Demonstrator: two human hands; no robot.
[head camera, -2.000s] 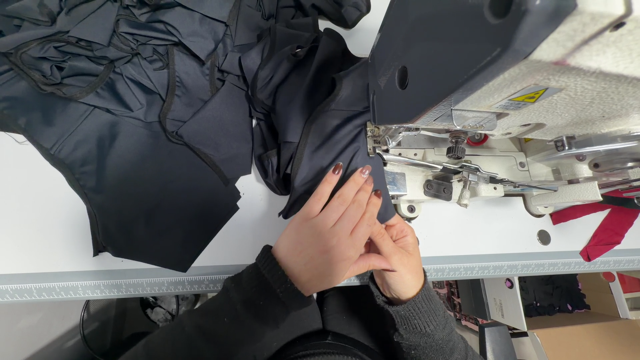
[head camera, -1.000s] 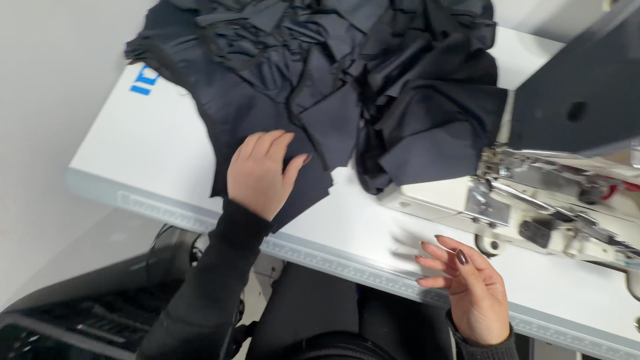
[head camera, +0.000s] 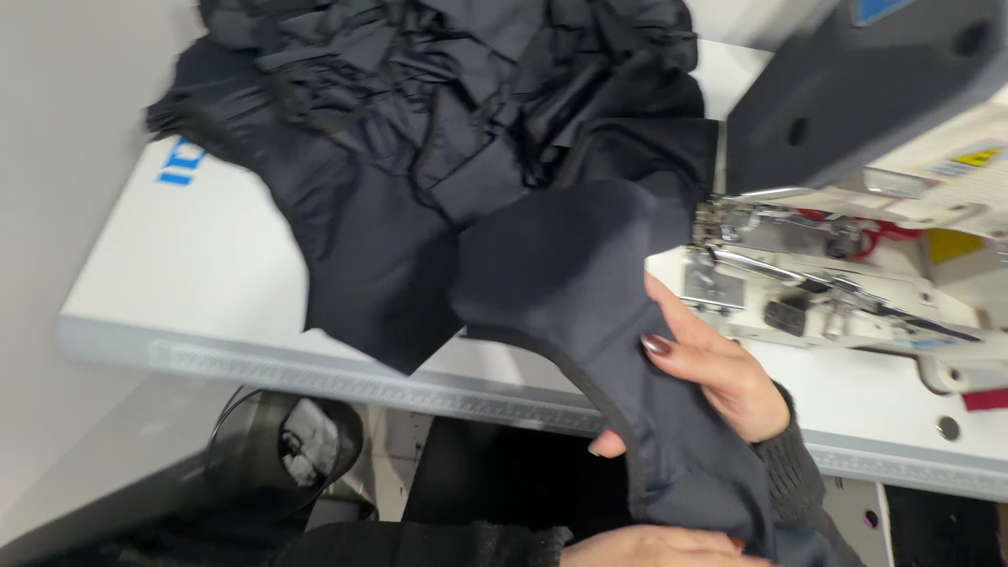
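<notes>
A dark fabric piece with a bound curved edge (head camera: 567, 276) hangs over the table's front edge, raised in my right hand (head camera: 717, 370), whose thumb lies on top and a fingertip shows at its far edge. At the bottom of the view my left hand (head camera: 654, 547) rests on the lower part of the same piece; its fingers are partly cut off. Behind lies a heap of dark garments (head camera: 472, 87). The industrial sewing machine (head camera: 835, 291) stands at the right, with dark cloth lying up against its presser foot (head camera: 709, 224).
The white table (head camera: 228, 252) has a ruler strip (head camera: 378, 394) along its front edge. Below at the left stands a bin (head camera: 276, 449) with pale scraps. Something red (head camera: 984, 399) lies at the right edge, beyond the machine.
The bare hands of a second ago now have a dark fabric piece between them. My left hand has moved from the heap to the bottom of the view.
</notes>
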